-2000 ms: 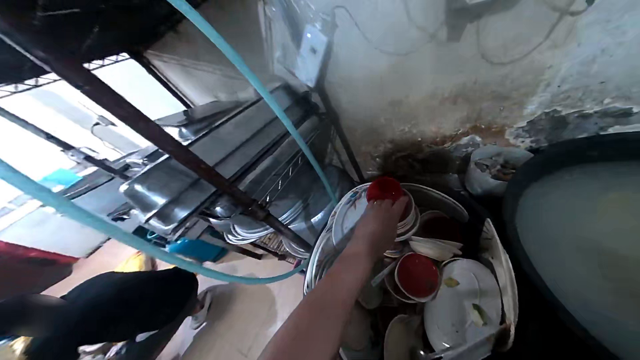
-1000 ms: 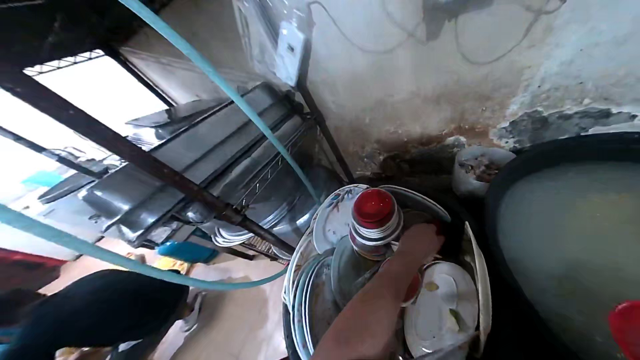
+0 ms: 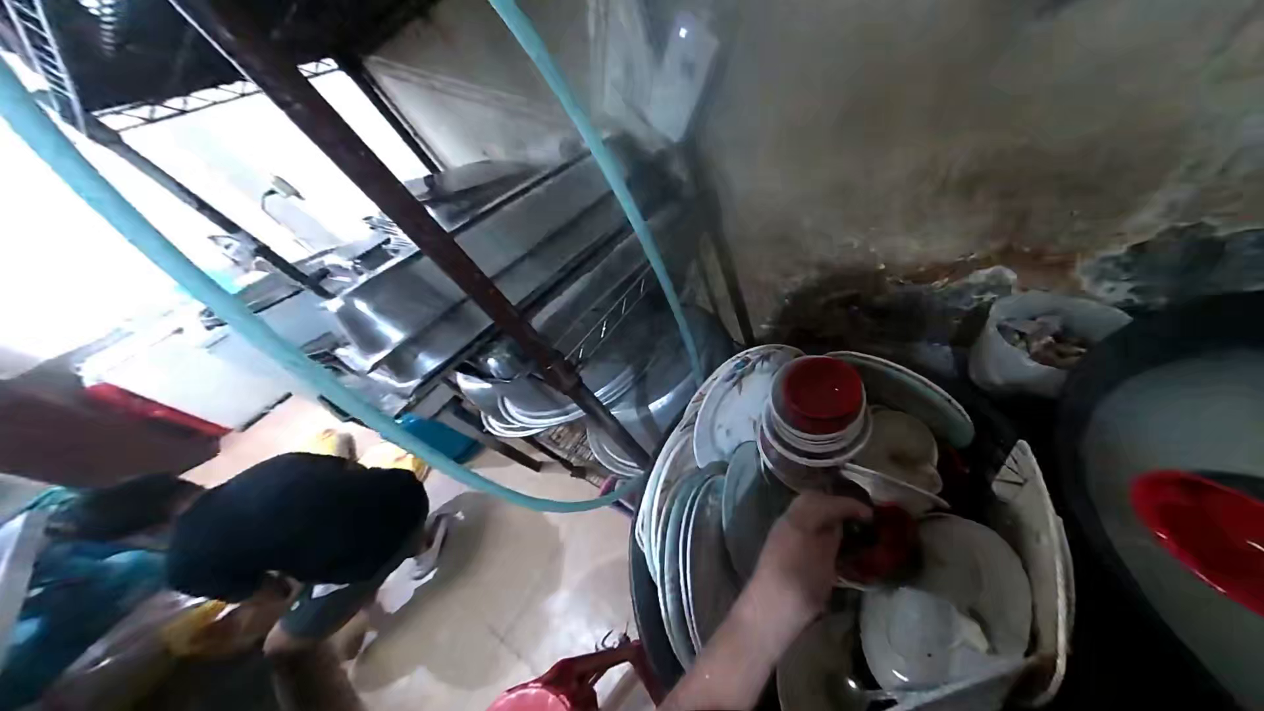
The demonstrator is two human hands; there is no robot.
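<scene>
My left hand (image 3: 812,538) reaches into a tub crowded with used dishes, its fingers curled at the edge of a blurred small red bowl (image 3: 881,545). Just beyond the hand stands a stack of white-rimmed bowls (image 3: 815,434), topped by one with a red inside. White oval plates (image 3: 928,632) lie right of the hand; plates on edge (image 3: 681,553) line the tub's left side. My right hand is outside the view. Another red bowl or dish (image 3: 1200,528) shows at the right edge, over a black basin (image 3: 1081,425) of cloudy water; what supports it is hidden.
A white bucket with scraps (image 3: 1049,341) stands by the stained wall. At left is a metal rack with steel pans (image 3: 395,316). A pale blue hose (image 3: 296,365) loops across the view. Another person (image 3: 296,533) bends low at the lower left, near a red plastic item (image 3: 563,686).
My left hand has moved off the bowl stack, down among the dishes beside it. The red dish at the right edge shows more fully than a second ago.
</scene>
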